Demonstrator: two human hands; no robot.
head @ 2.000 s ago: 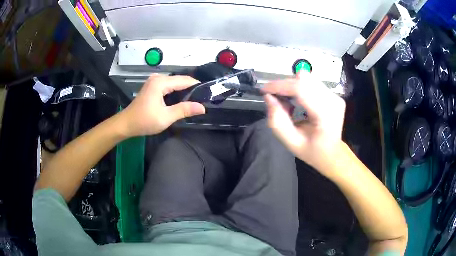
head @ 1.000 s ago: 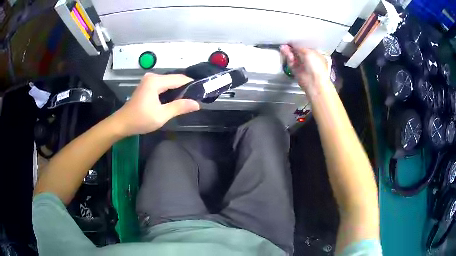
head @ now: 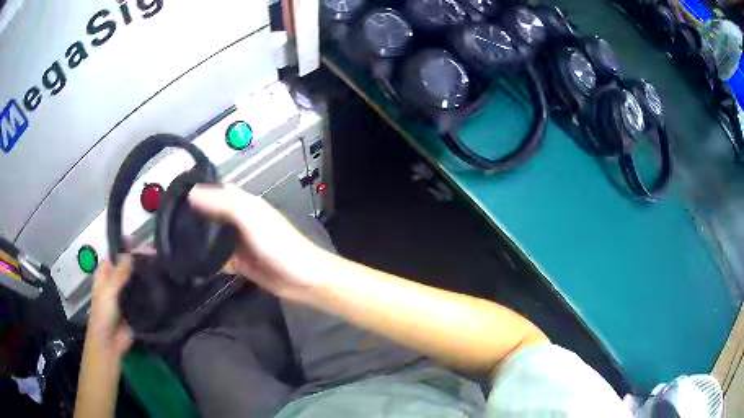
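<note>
A black pair of headphones (head: 192, 233) is held above my lap, in front of the box's button ledge, its headband arched up over the ledge. My right hand (head: 259, 238) grips one ear cup. My left hand (head: 110, 298) holds the other side at the lower left, its fingers partly hidden behind the headphones. The closed white lid (head: 155, 90) of the shield box carries "MegaSig" lettering. Two green buttons (head: 239, 135) and a red button (head: 152, 197) show on the ledge.
A green-matted table (head: 571, 245) lies at the right. Several black headphones (head: 439, 79) lie toward its back. A white striped object (head: 687, 397) sits at the lower right corner. A dark gap separates the box and the table. A green strip (head: 155, 384) shows at the lower left.
The view has turned to the right, showing more of the table. My right hand has left the ledge area and taken hold of the headphones, which are now turned with the headband up.
</note>
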